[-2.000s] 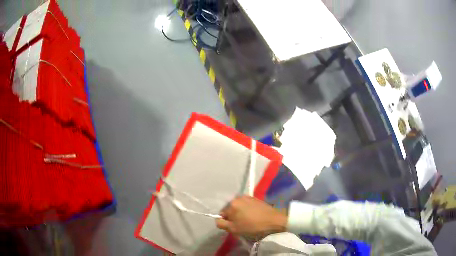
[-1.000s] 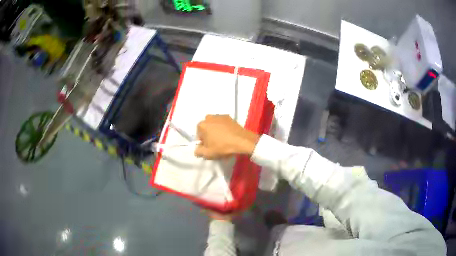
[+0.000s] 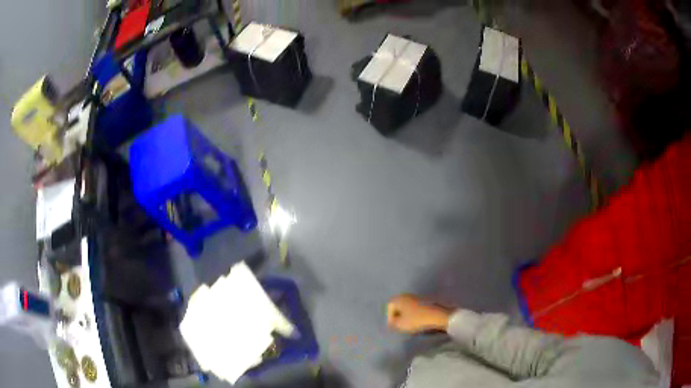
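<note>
My right hand is over the grey floor at the lower middle, with its fingers curled in. No held thing can be made out in it. My left hand is not in view. Red bundles lie in a low pile at the right, with thin pale cords across them and a blue edge at their near left corner. The bundle from the earlier frames cannot be clearly identified. A pale strip shows beyond my sleeve at the lower right.
Three black bundles with white boards stand on the floor: left, middle, right. A blue stool is at the left. Loose white boards lie on another blue stool. A side table holds brass-coloured parts. Yellow-black tape crosses the floor.
The view has turned from the tables to the floor and piles. My right hand has left the corded red bundle. My left hand, partly visible beneath the bundle before, is out of view.
</note>
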